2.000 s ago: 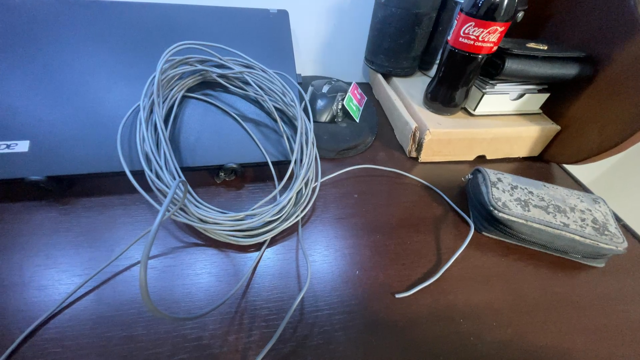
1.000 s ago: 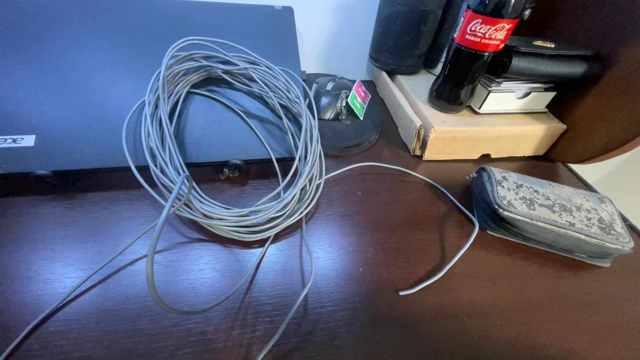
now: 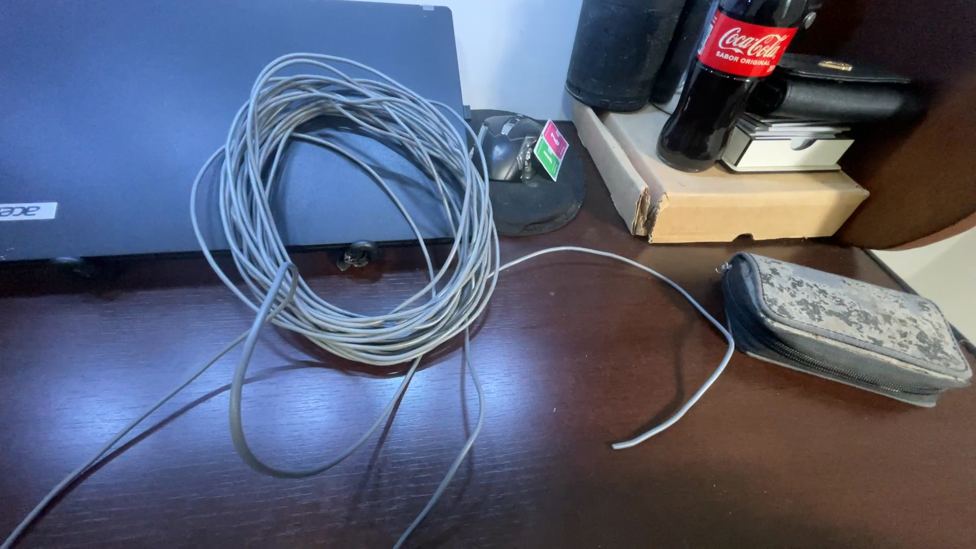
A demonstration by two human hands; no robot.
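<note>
Neither my left hand nor my right hand shows in the head view. A large coil of thin grey cable (image 3: 480, 252) leans against the lid of a dark Acer laptop (image 3: 114, 137), its lower side over the dark wooden desk (image 3: 549, 473). One cable end curves out to the right and stops on the desk. A loop hangs forward at the coil's lower left, and two strands run out of view at the bottom left and bottom middle. A worn zipped case (image 3: 862, 320) lies at the right, close beside the curved cable end.
Behind the coil, a computer mouse (image 3: 507, 145) with a small red and green tag (image 3: 550, 149) rests on a black mouse pad (image 3: 541, 206). A cardboard box (image 3: 747, 213) at the back right bears a Coca-Cola bottle (image 3: 705, 107), a black cylinder (image 3: 621, 57), a small white drawer box (image 3: 793, 151) and a black case (image 3: 839, 99).
</note>
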